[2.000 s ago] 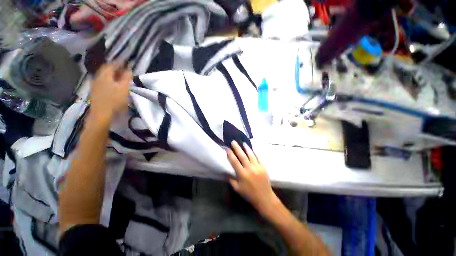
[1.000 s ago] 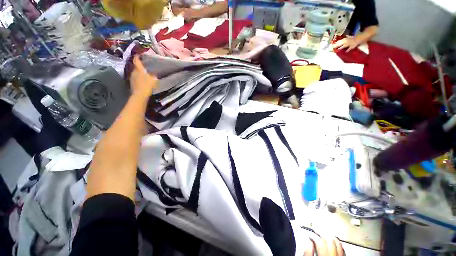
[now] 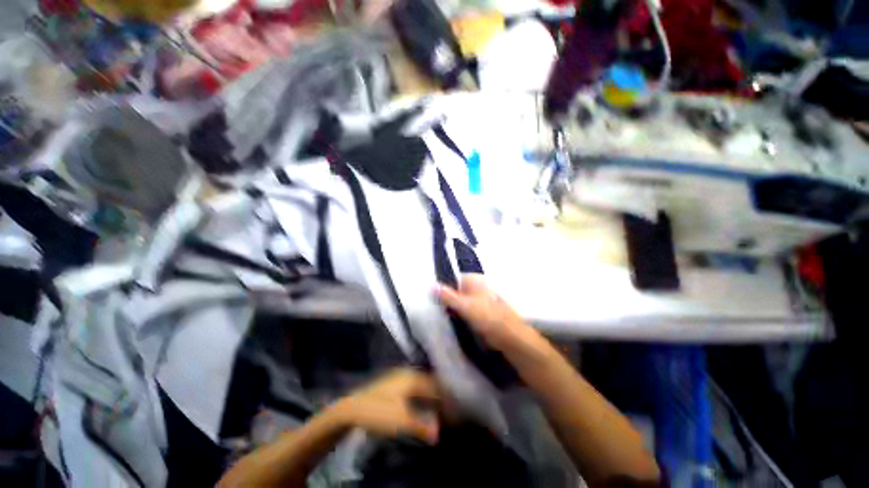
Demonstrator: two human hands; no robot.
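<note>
A white garment piece with black stripes (image 3: 400, 224) lies on the sewing table and hangs over its front edge. My right hand (image 3: 483, 310) grips the cloth near the table's front edge. My left hand (image 3: 395, 405) is below the table edge, beside the hanging cloth; it is blurred and I cannot tell whether its fingers hold the cloth. The sewing machine (image 3: 686, 181) stands to the right. A blue plastic piece (image 3: 474, 172) shows left of the needle area.
A black phone (image 3: 652, 252) lies on the machine bed. A blurred grey-black stack (image 3: 305, 86) is at the back left, with a round grey object (image 3: 124, 162) beside it. More grey cloth (image 3: 105, 334) hangs at the left. A blue crate (image 3: 678, 400) is below the table.
My left hand has moved from the stack at the back left down to the front, near my body. The cloth now hangs over the table edge. The view has swung back down to the right.
</note>
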